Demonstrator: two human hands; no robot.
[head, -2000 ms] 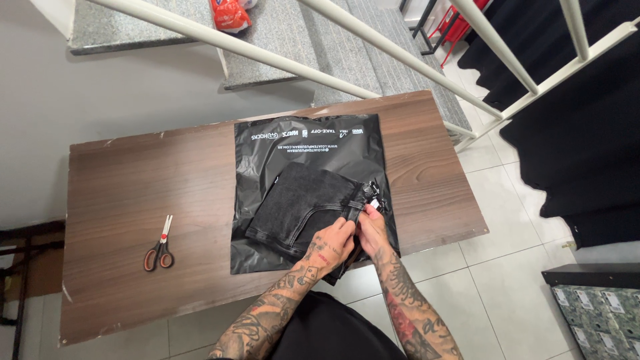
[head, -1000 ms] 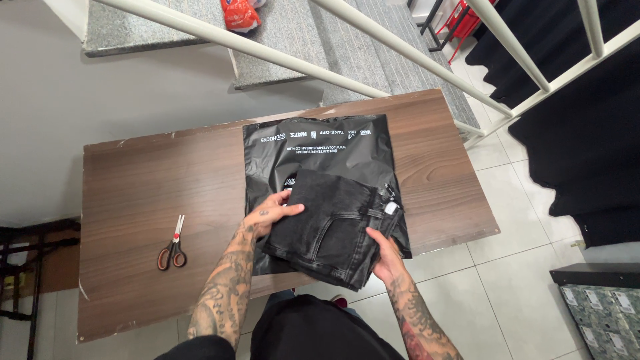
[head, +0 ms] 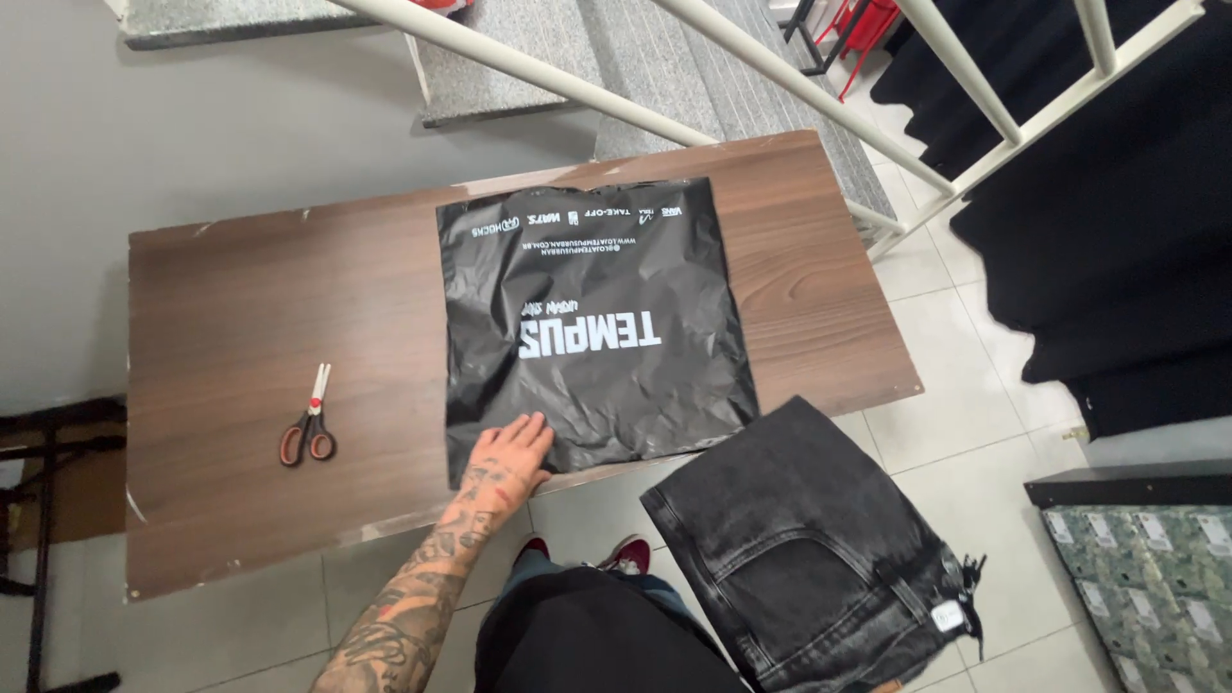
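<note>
Black folded denim jeans (head: 818,568) with a white tag hang off the table's front edge at the lower right, close to my body; what holds them is hidden, and my right hand is out of sight. A black plastic bag (head: 597,289) with white printing lies flat on the wooden table. My left hand (head: 510,452) rests on the bag's near left corner, fingers spread, gripping nothing. Scissors (head: 313,423) with black and orange handles lie to the left of the bag, their blades pointing away from me.
The wooden tabletop (head: 221,318) has its near edge just before my body. White stair railings (head: 539,67) and granite steps (head: 500,67) stand behind it. Black curtains (head: 1136,221) hang at the right, above a rack of patterned boxes (head: 1145,568).
The jeans have moved off the bag toward the lower right, uncovering the bag's large print. My left hand has let go of them and lies on the bag. My right hand has left the view.
</note>
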